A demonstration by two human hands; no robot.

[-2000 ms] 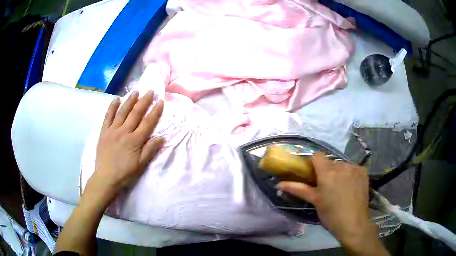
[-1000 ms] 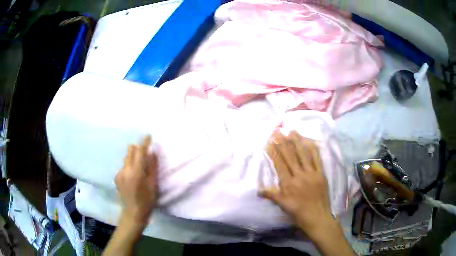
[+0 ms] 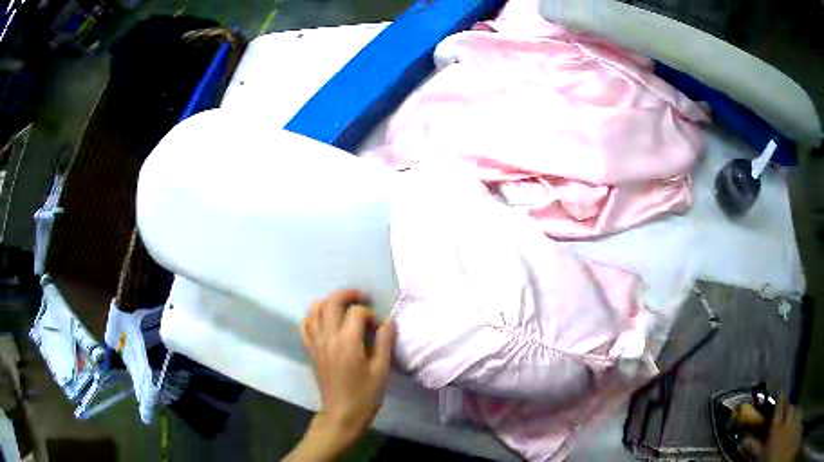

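Note:
The pink satin garment [image 3: 488,271] lies over the right part of the large padded buck [image 3: 262,217], its gathered panel towards me and its lower end hanging over the near edge. More of its cloth is heaped behind the buck. My left hand [image 3: 348,361] is at the garment's left edge, fingers curled; whether it pinches the cloth is unclear. My right hand [image 3: 781,438] is small, blurred and partly cut off at the lower right corner, closed at the handle of the steam iron [image 3: 743,417], which is on the iron rest [image 3: 723,361].
A small dark round bottle [image 3: 736,188] with a white nozzle stands at the right. A blue support arm [image 3: 379,81] crosses behind the buck. The narrower sleeve buck [image 3: 687,45] is at the far right. A brown wicker basket [image 3: 99,198] with dark cloth is at the left.
The iron went from the cloth onto the rest, and my right hand left it, pressed on the cloth, then returned to it. The garment has shifted right, baring more buck. The view has shifted.

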